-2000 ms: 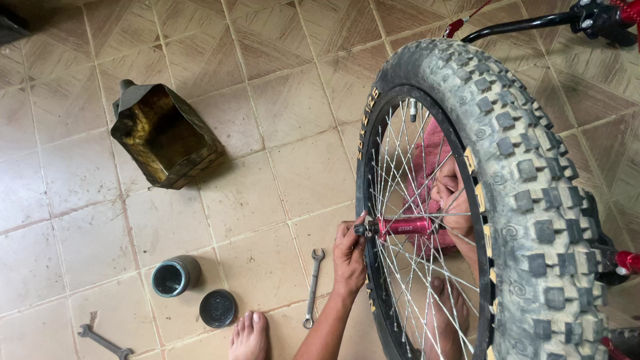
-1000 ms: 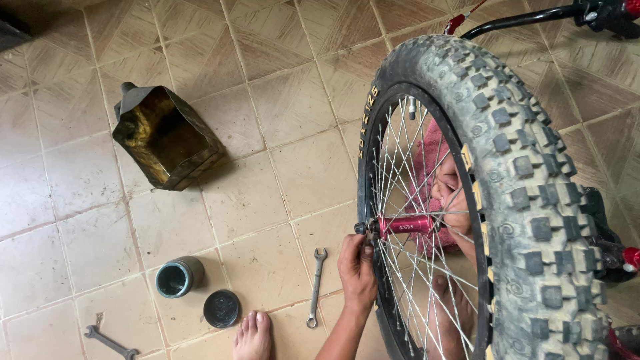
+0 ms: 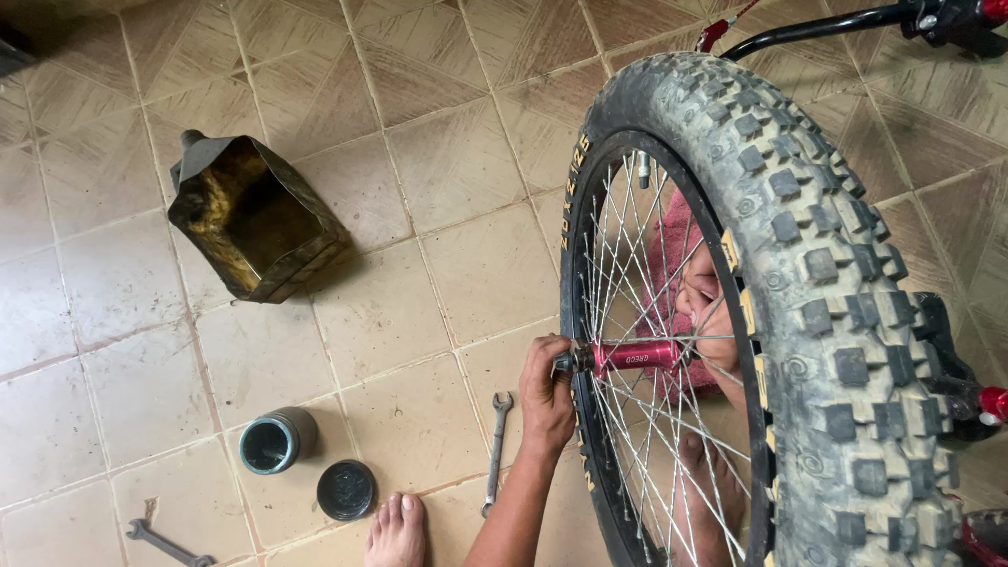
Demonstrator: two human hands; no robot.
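Observation:
A bicycle wheel with a knobby tire (image 3: 819,315) stands upright at the right of the head view. Its red hub (image 3: 636,356) carries steel spokes. My left hand (image 3: 551,386) has its fingers closed on the dark axle end (image 3: 573,360) at the hub's left side. Seen through the spokes, my right hand (image 3: 707,303) is on the wheel's far side, fingers bent, near the hub's other end and against a red cloth (image 3: 669,260). Whether it holds anything is hidden by the spokes and its own fingers.
A combination wrench (image 3: 497,453) lies beside my left forearm. Further left are an open jar (image 3: 272,442), its black lid (image 3: 346,490), a second wrench (image 3: 168,545) and a cut-open container (image 3: 260,220) on the tiles. My bare foot (image 3: 396,529) is near the lid. Bicycle handlebar (image 3: 819,27) parts are top right.
My left hand has shifted its fingers around the axle end; it stays at the same side of the hub. The wheel and the wrenches have not plainly moved.

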